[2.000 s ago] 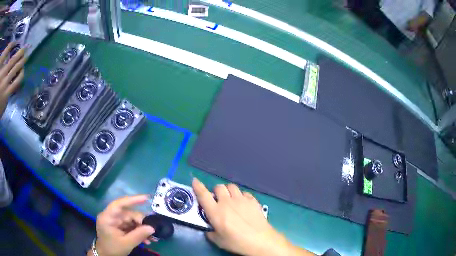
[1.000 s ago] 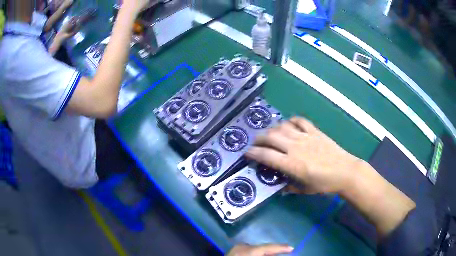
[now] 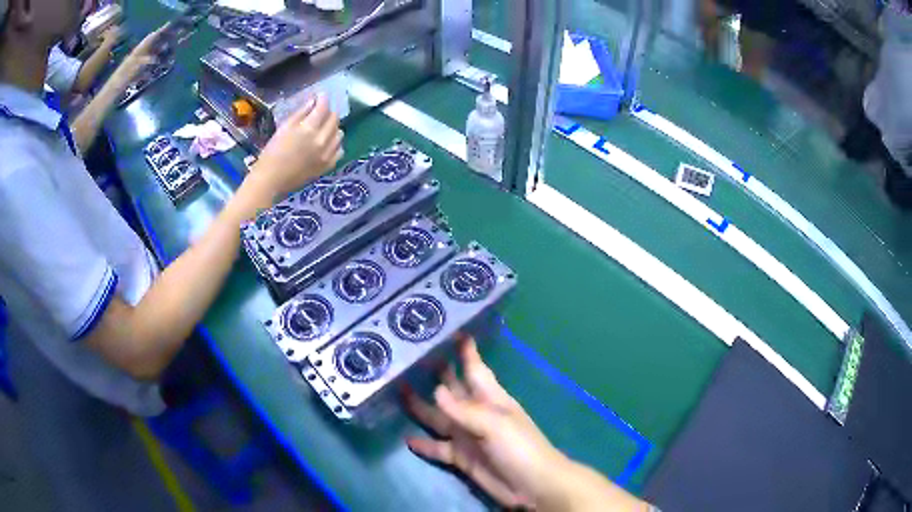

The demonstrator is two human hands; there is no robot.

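Observation:
Silver-grey three-seat metal plates [image 3: 335, 385] lie in stacks at the centre left. Each visible top plate holds three dark round inserts [image 3: 416, 318]. The nearest stack stands beside a second one, with a taller, overlapping pile [image 3: 345, 197] behind them. My right hand [image 3: 480, 430] is just below and right of the nearest stack, fingers spread, holding nothing visible. Its fingertips are close to the stack's side; I cannot tell if they touch. My left hand is out of the picture.
A neighbour's arm [image 3: 215, 235] reaches across left of the stacks, beside a metal fixture [image 3: 290, 90]. Behind stand a squeeze bottle [image 3: 486, 137], a metal post and a blue bin [image 3: 590, 95]. Black mats [image 3: 760, 430] and a green-labelled strip [image 3: 848, 375] lie right.
My right hand has let go of the nearest plate and drawn back down; that plate now lies squarely on its stack. The view has shifted, my left hand has left it, and the neighbour's hand has come nearer.

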